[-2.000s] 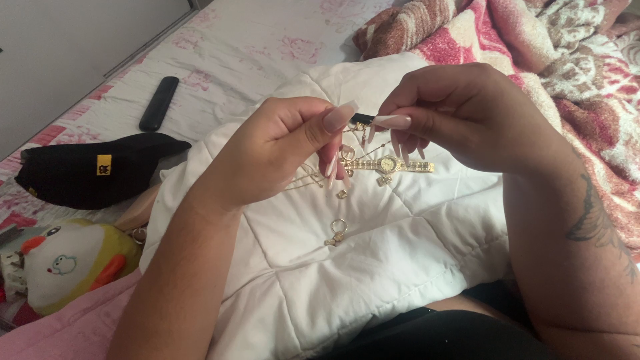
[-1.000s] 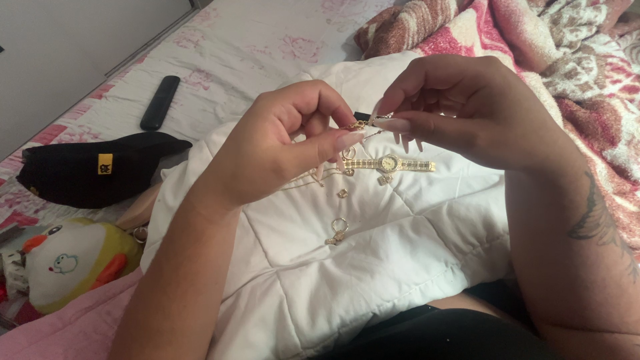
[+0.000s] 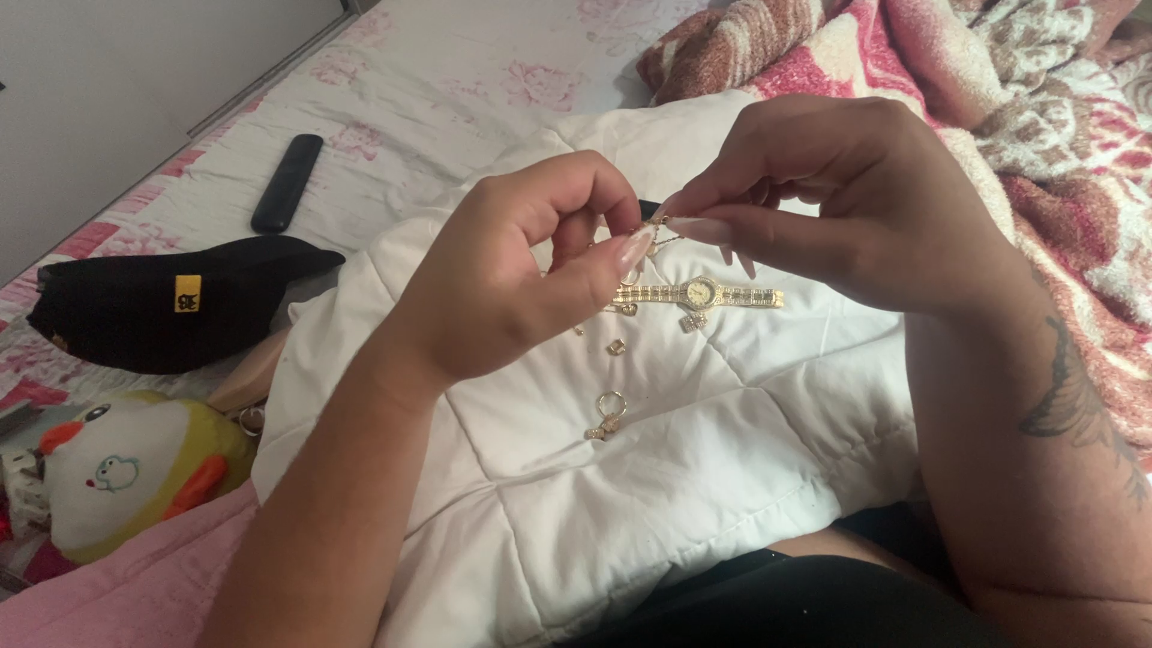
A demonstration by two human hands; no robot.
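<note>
My left hand (image 3: pixel 549 261) and my right hand (image 3: pixel 837 198) meet above a white quilted comforter (image 3: pixel 684 486), their fingertips pinching a thin gold-toned chain (image 3: pixel 664 229) between them. Part of the chain is hidden by the fingers. Just below lies a gold-toned wristwatch (image 3: pixel 700 292) with its band stretched sideways. Close under the dial sits a small sparkling jewelry piece (image 3: pixel 694 321). A small gold-toned piece (image 3: pixel 616 346) rests lower on the cloth, and nearer to me is a gold-toned ring (image 3: pixel 612 404) touching other small pieces. A dark item shows partly behind my fingertips.
On the left, a black remote control (image 3: pixel 288 183) lies on the floral bedsheet (image 3: pixel 423 99). Nearer are a black fabric item (image 3: pixel 180 306) with a yellow tag and a plush bird toy (image 3: pixel 135 477). A patterned fleece blanket (image 3: pixel 1017 99) is bunched at the right.
My left fingers have shifted their pinch. The black piece seen between my fingertips two seconds ago is now mostly behind them, and a thin chain shows between the hands. The jewelry on the comforter has not moved.
</note>
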